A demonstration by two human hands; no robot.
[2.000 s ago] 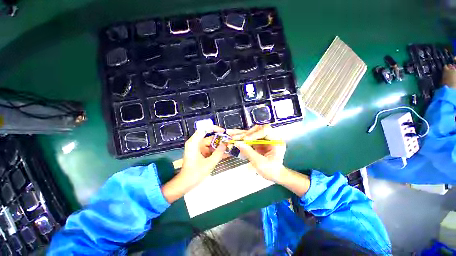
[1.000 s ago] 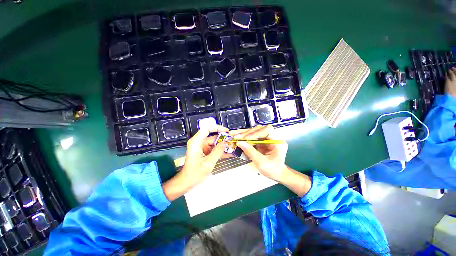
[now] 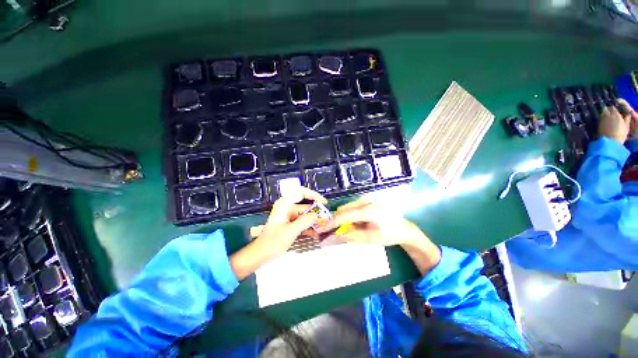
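My left hand (image 3: 282, 227) holds a small open electronic unit (image 3: 320, 215) by its edge, just in front of the tray. Its inner side shows gold and pinkish spots. My right hand (image 3: 371, 224) is at the unit's right side, with a yellow tool (image 3: 343, 228) in its fingers; only a short part of the tool shows. A pale sheet with striped upper part (image 3: 325, 274) lies under both hands. The black blister tray (image 3: 169, 150) lies behind them, with dark square units in most pockets. The contact between the fingers and the unit is blurred.
A second striped sheet (image 3: 452, 133) lies slanted at the right. Beyond it are loose dark units (image 3: 525, 122), a white power strip (image 3: 544, 201) and another person's blue sleeve (image 3: 600, 203). At left are a grey bar with cables (image 3: 63, 159) and another black tray (image 3: 59, 255).
The view has shifted, so the tray and sheets appear lower. My right hand has turned; the yellow tool, earlier long and level across the fingers, now shows only a short part. The left hand still holds the unit.
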